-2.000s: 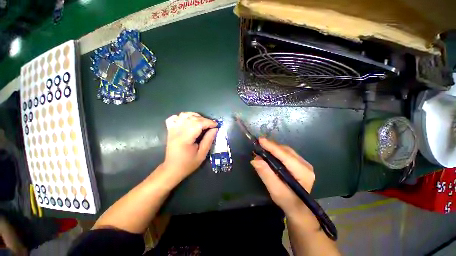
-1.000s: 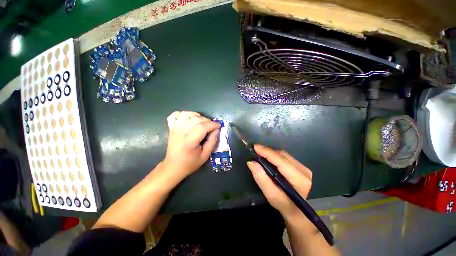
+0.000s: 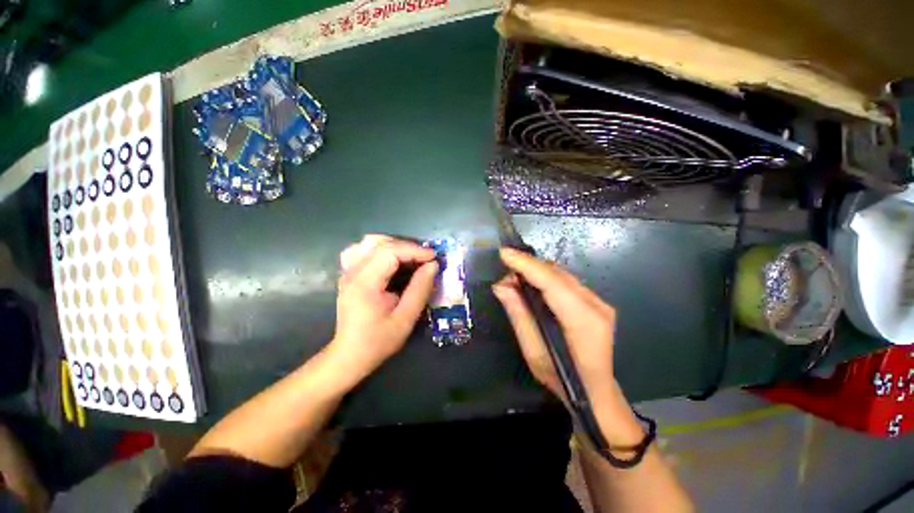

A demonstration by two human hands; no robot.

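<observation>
A blue circuit board (image 3: 451, 291) with a white area lies lengthwise on the dark green mat in front of me. My left hand (image 3: 386, 291) pinches the board's upper left end between thumb and forefinger; whether a small part is under the fingertips is hidden. My right hand (image 3: 561, 321) holds the black soldering iron (image 3: 554, 346) like a pen, right of the board. Its thin tip points up and away, beyond the board's far end and not touching it. The cord loops at my right wrist.
A white parts tray (image 3: 120, 281) with tan circles and black rings stands left. A heap of blue boards (image 3: 256, 130) lies back left. A fume fan (image 3: 621, 145) under brown cardboard (image 3: 702, 40) is back right. A round tip cleaner (image 3: 787, 291) and white plastic item (image 3: 882, 266) are right.
The soldering iron has swung more upright, its tip moving away from the board towards the fan. My left hand has stayed on the board. The view has shifted slightly.
</observation>
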